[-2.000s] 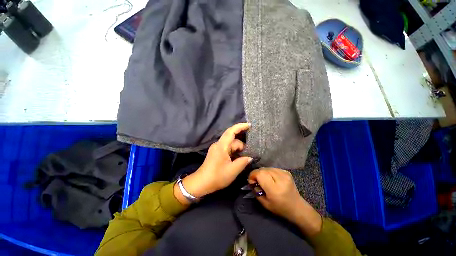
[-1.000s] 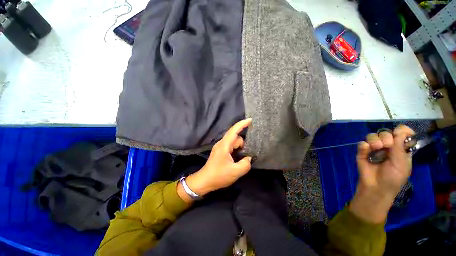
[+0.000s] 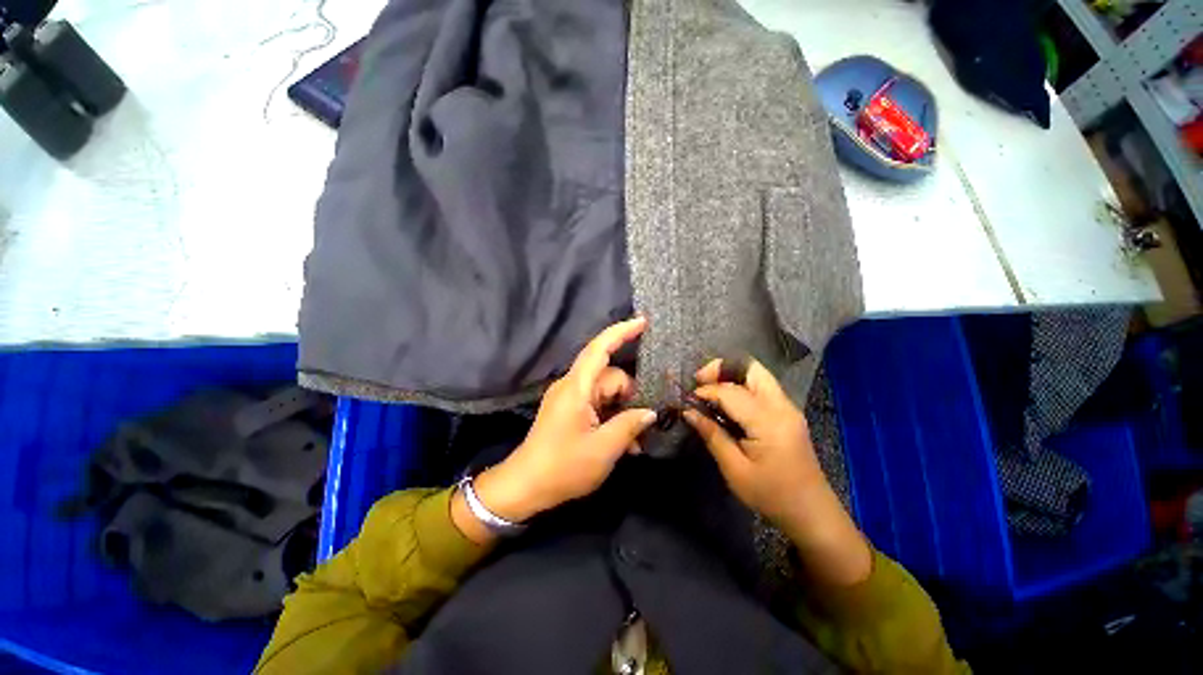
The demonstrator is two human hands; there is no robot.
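Note:
A grey tweed jacket (image 3: 719, 158) lies opened over the table edge, its smooth dark lining (image 3: 488, 237) to the left of the stitched front placket (image 3: 653, 198). My left hand (image 3: 567, 429) grips the placket's lower end between thumb and fingers. A small dark button (image 3: 666, 418) shows between my hands on the placket. My right hand (image 3: 759, 429) is at the placket beside the button, fingertips pinched close to it. Dark snips show partly in my right hand. The needle is too small to make out.
A blue-grey tray (image 3: 844, 145) holds a red packet (image 3: 894, 125). A phone (image 3: 327, 82) lies partly under the jacket. Dark thread cones (image 3: 60, 86) stand at left. Blue crates (image 3: 917, 435) with garments stand below the table (image 3: 158, 251).
My right hand swung out to the right, with a thread stretched from the jacket, and has come back to the placket beside the button. My left hand has kept its hold.

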